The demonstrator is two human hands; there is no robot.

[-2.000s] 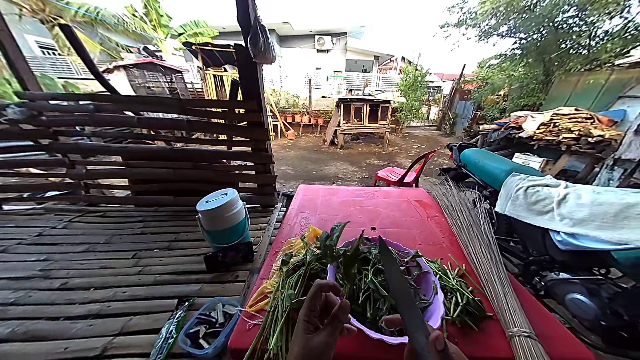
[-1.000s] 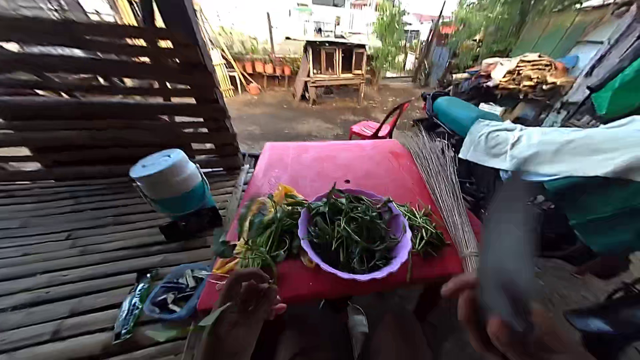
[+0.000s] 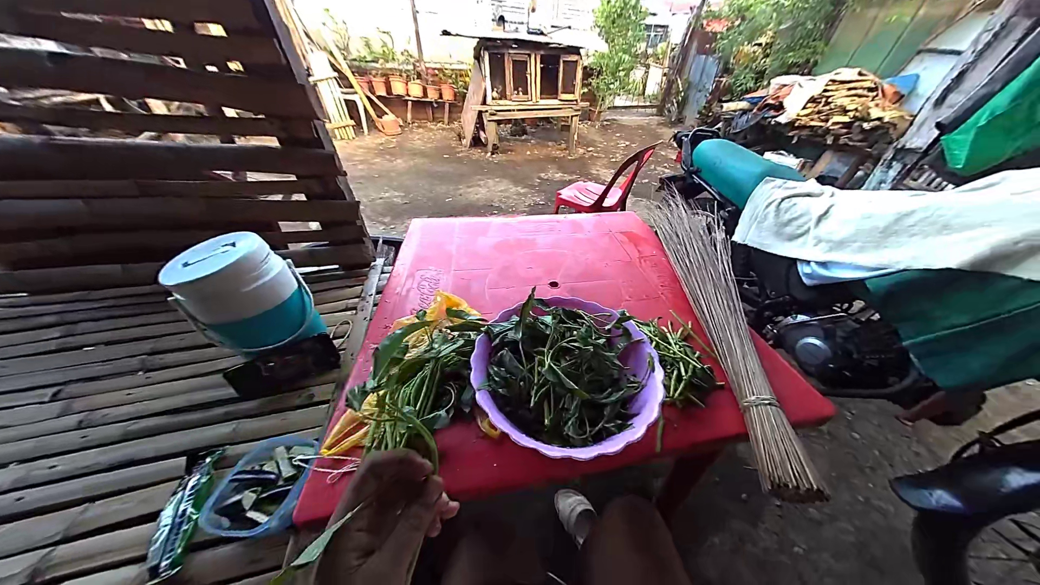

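Observation:
My left hand (image 3: 390, 508), closed at the near left edge of the red plastic table (image 3: 528, 260), holds a green stem with a leaf hanging below. Just beyond it lie leafy green stalks (image 3: 414, 390) on and beside a yellow plastic bag (image 3: 348, 431). A purple scalloped basin (image 3: 646, 406) full of cut greens (image 3: 561, 378) stands near the front edge, with more green stems (image 3: 678, 361) at its right. My right hand is out of view, and no knife shows now.
A stick broom (image 3: 735, 349) lies along the table's right side. On the bamboo slats at left are a teal-and-white water jug (image 3: 244, 296), a dark phone-like object (image 3: 284, 366) and a plastic tub (image 3: 260, 487) of dark cut pieces. A red chair (image 3: 609, 183) and a cloth-draped motorcycle (image 3: 812, 325) stand beyond and right.
My right hand, which held a knife over the basin and then at the right, has left the view. My left hand has moved from the basin to the table's left edge.

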